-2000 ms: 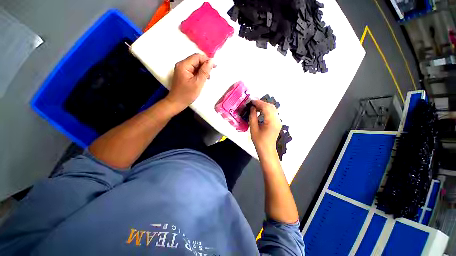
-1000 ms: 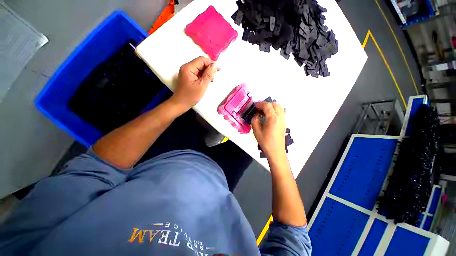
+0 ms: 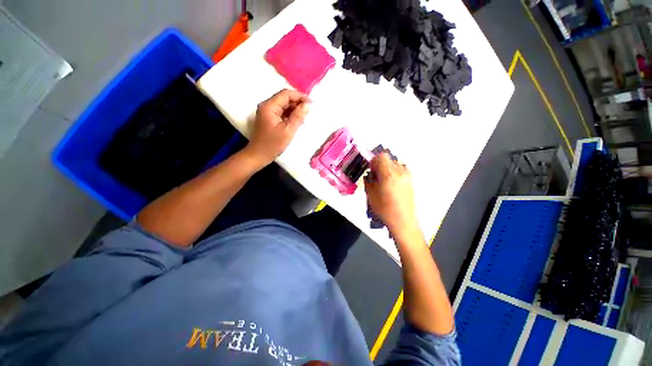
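The pink holder (image 3: 331, 159) lies on the white tabletop, with a dark slot on its right side. My right hand (image 3: 389, 187) is just right of the slot, over the small working pile of black pieces (image 3: 374, 219), its fingertips bent together; whether a piece is between them cannot be told. My left hand (image 3: 279, 126) is above the table's left edge, thumb and forefinger pinched near the lower corner of the flat pink pad (image 3: 300, 58). Anything in that pinch is too small to tell. The main pile of black pieces (image 3: 407, 50) lies at the far side.
A blue bin (image 3: 78, 154) with dark contents stands left of the white table (image 3: 457, 154). An orange part (image 3: 233, 37) is behind the bin. Blue-and-white racks (image 3: 465, 250) with a dark bristly mass stand at the right, beyond yellow floor lines.
My right hand has moved right, away from the holder's slot, which now shows more fully. My left hand keeps its pinch near the pad. The table sits slightly lower in view.
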